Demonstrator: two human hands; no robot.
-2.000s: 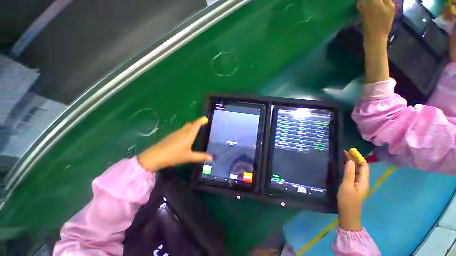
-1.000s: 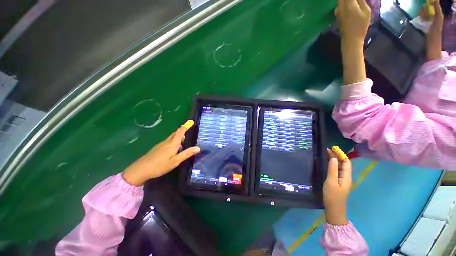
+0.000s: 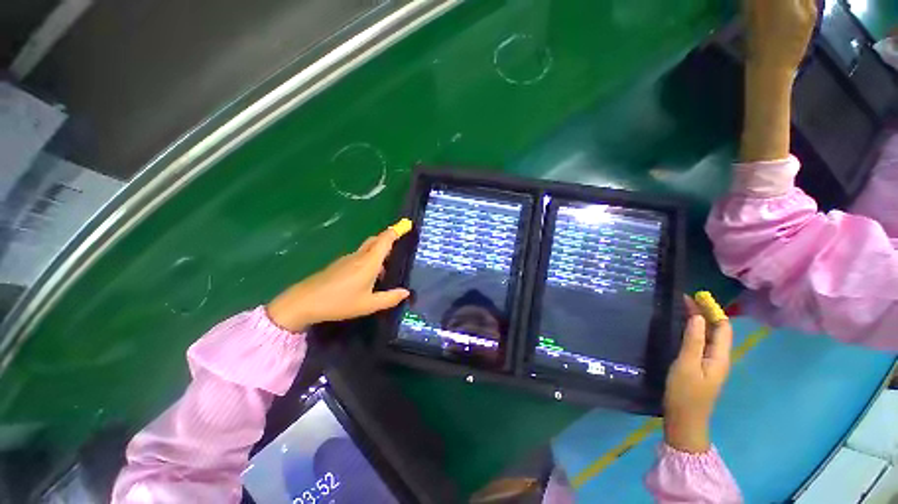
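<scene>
A black tray [image 3: 538,283] holds two tablets side by side, tilted slightly over the green bench. The left tablet [image 3: 458,285] and the right tablet [image 3: 597,305] both show dark screens with rows of small white, blue and green text. My left hand [image 3: 340,285] is at the tray's left edge, thumb over the rim and a yellow cot on a fingertip. My right hand [image 3: 697,369] holds the tray's right edge, its index finger in a yellow cot; its fingers behind the tray are hidden.
Another tray [image 3: 379,433] with a lit tablet [image 3: 320,463] lies partly under my left sleeve. A coworker's arm [image 3: 768,212] reaches in at the right, near more dark tablets [image 3: 837,118]. A curved metal rail [image 3: 226,133] edges the green bench [image 3: 443,108].
The left tablet's screen went from a pale picture with icons to text rows. The lower tray's tablet now shows a pale picture with a clock. Bench marks have shifted left and down in view.
</scene>
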